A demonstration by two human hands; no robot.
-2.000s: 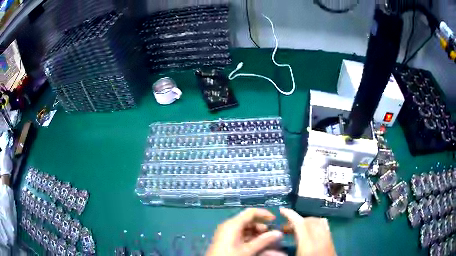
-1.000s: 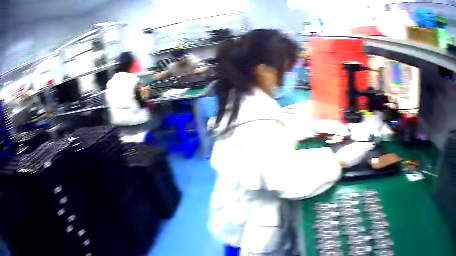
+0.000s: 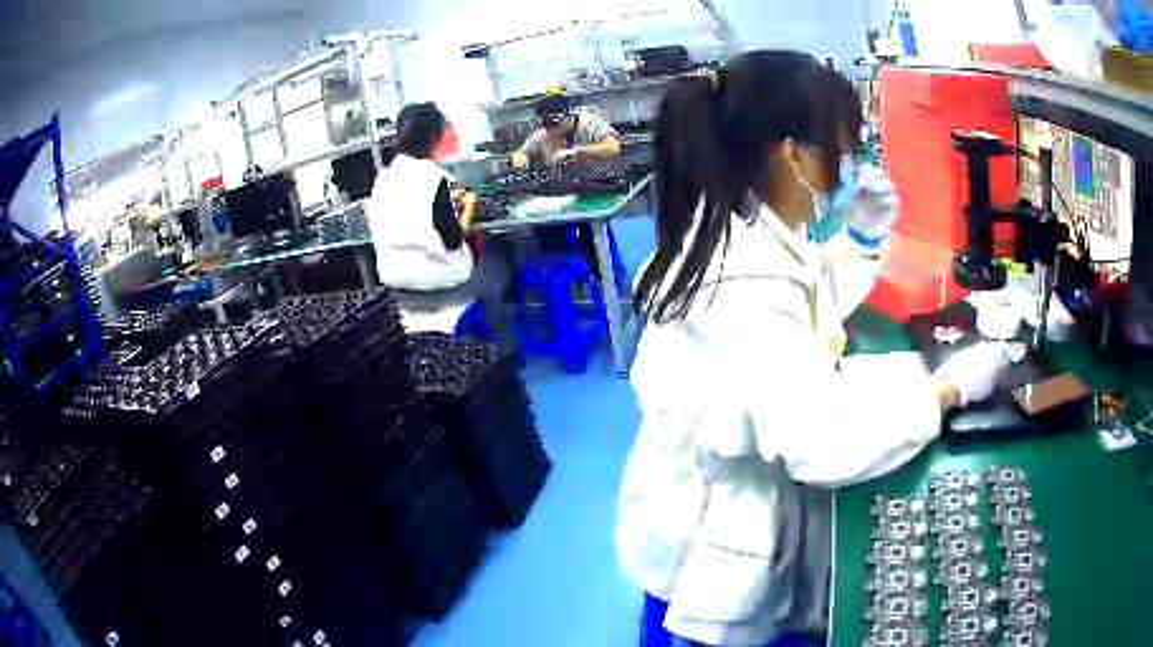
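Observation:
Neither of my hands is in the picture. Nearest on the green bench point(image 3: 1087, 506), at the lower right, lie three rows of small silver-grey modules point(image 3: 961, 556). Beyond them a person in a white coat point(image 3: 746, 367) stands side-on at the bench. One gloved hand point(image 3: 976, 370) of that person rests at the base of a black stand point(image 3: 980, 215), and the other gloved hand point(image 3: 870, 202) is raised near the masked face.
Tall stacks of black trays point(image 3: 367, 468) stand at the lower left. Blue floor point(image 3: 569, 468) runs between them and the person. Two more people point(image 3: 424, 240) work at benches behind. A red panel point(image 3: 929, 164) stands behind the black stand. A blue rack point(image 3: 51, 291) is at far left.
From two seconds ago, the view has swung left off my bench, and my hands have left the picture. Since one second ago, the neighbour has shifted right in view and one gloved hand shows raised near the face.

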